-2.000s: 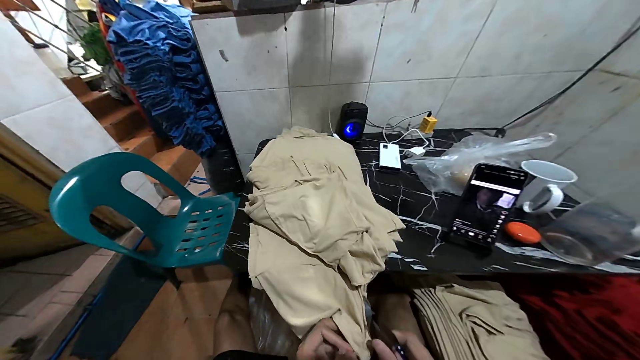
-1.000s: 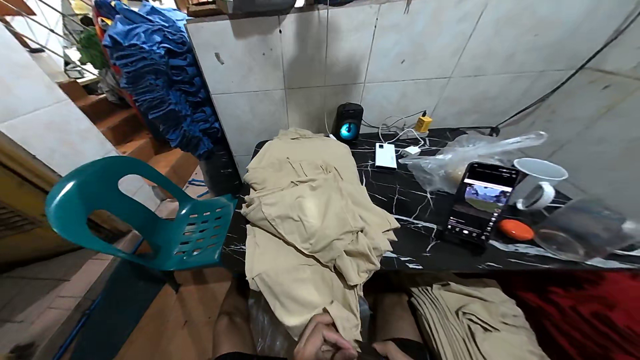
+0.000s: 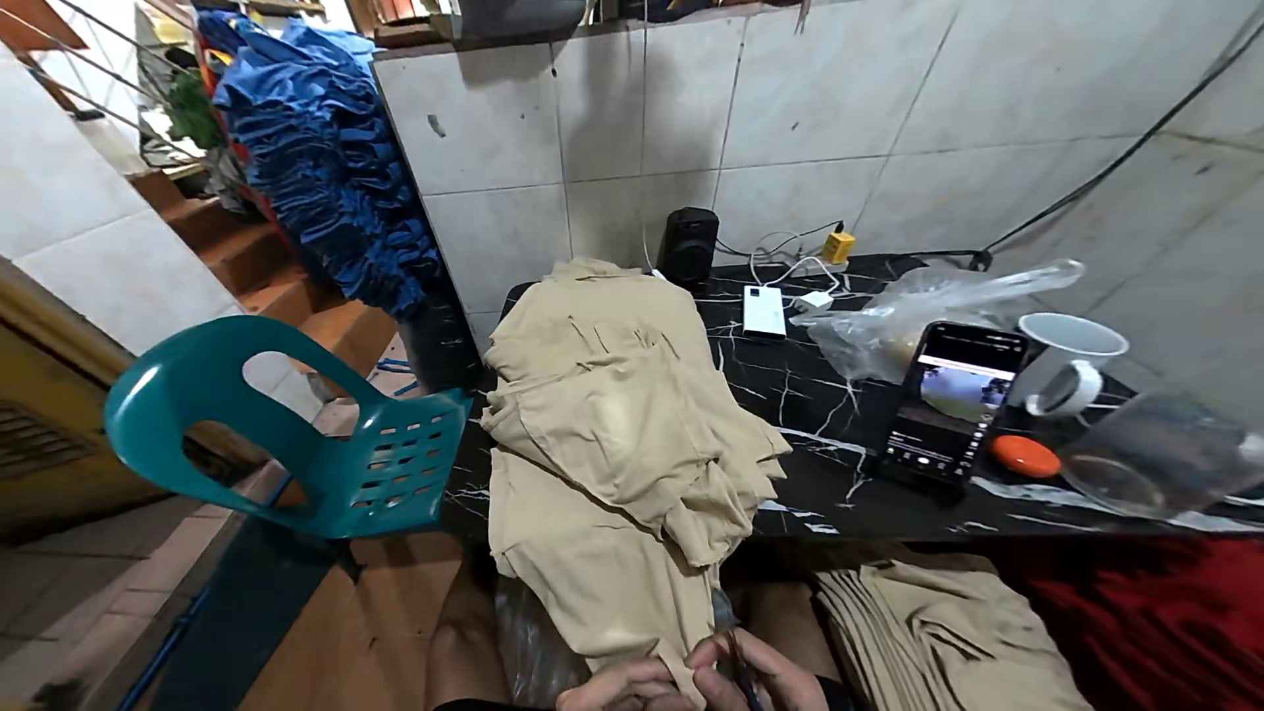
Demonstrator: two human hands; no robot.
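Observation:
A pile of beige cloth pieces (image 3: 612,415) lies on the black marble-patterned table, its lowest piece hanging over the front edge toward my lap. At the bottom of the view my left hand (image 3: 624,686) grips the end of that hanging piece. Close on its right, my right hand (image 3: 755,676) pinches the same cloth edge and also holds a small dark tool (image 3: 741,671), perhaps thread snips; its tip is hard to make out. A folded stack of beige cloth (image 3: 948,632) rests to the right of my legs.
On the table (image 3: 800,474) stand a propped phone (image 3: 953,405), a white mug (image 3: 1071,360), an orange lid-like object (image 3: 1025,456), a clear plastic container (image 3: 1155,454), a plastic bag (image 3: 889,316), a white power bank (image 3: 763,311) and a black speaker (image 3: 688,245). A green plastic chair (image 3: 296,434) is at left.
The dark tool in my right hand, hidden one second ago, shows again beside the cloth edge. My hands have moved a little apart. The beige pile has stayed in place.

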